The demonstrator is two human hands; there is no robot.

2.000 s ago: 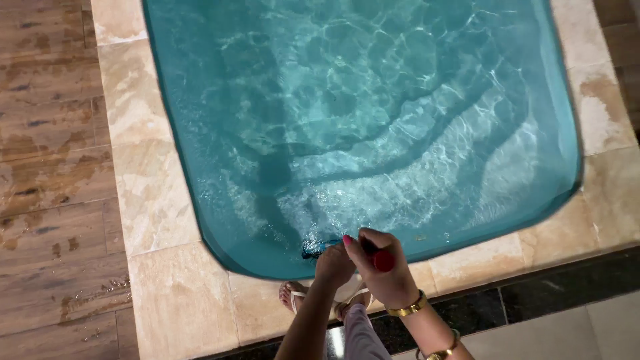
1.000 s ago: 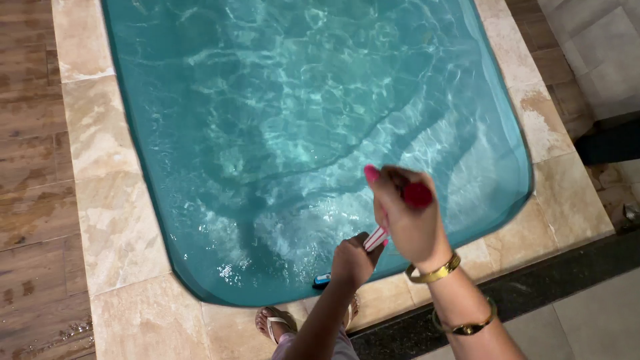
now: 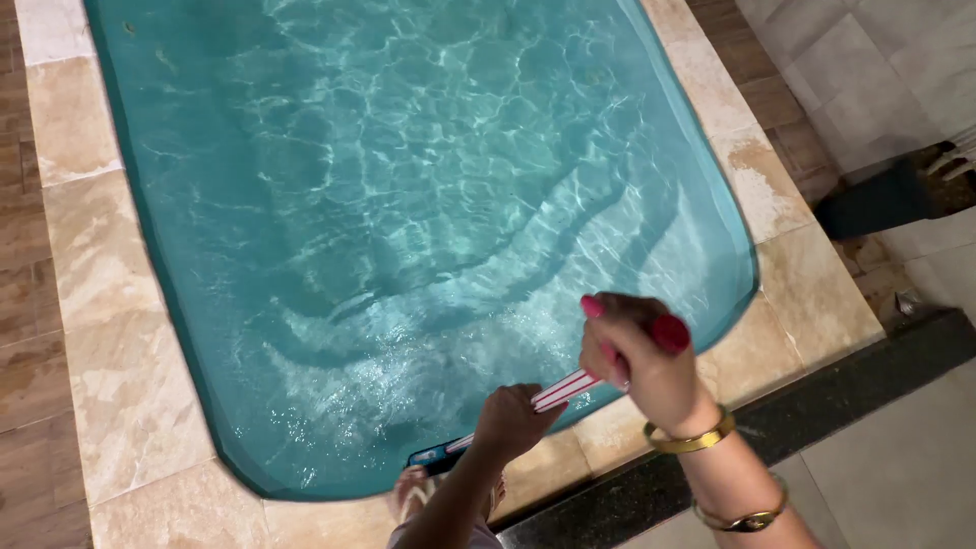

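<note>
A red-and-white striped pole (image 3: 566,390) with a red end cap (image 3: 670,333) slants across the near edge of a swimming pool (image 3: 427,229). My right hand (image 3: 640,351), with pink nails, grips it just below the cap. Lower on the pole, my left hand (image 3: 512,423) is closed around it. At the pole's far end, a blue and black brush head (image 3: 436,456) sits at the pool's near wall, close to my sandaled foot (image 3: 412,488). Its underside is hidden.
Beige stone coping (image 3: 114,267) borders the water, with wood-look tiles (image 3: 30,305) beyond it at left. A black stone strip (image 3: 831,404) runs along the near side. Submerged curved steps (image 3: 473,297) show in the near part. A dark object (image 3: 877,198) stands at right.
My hands have moved apart along the pole, and more of its striped shaft shows between them than two seconds ago. The view has shifted, bringing the dark object at right into sight.
</note>
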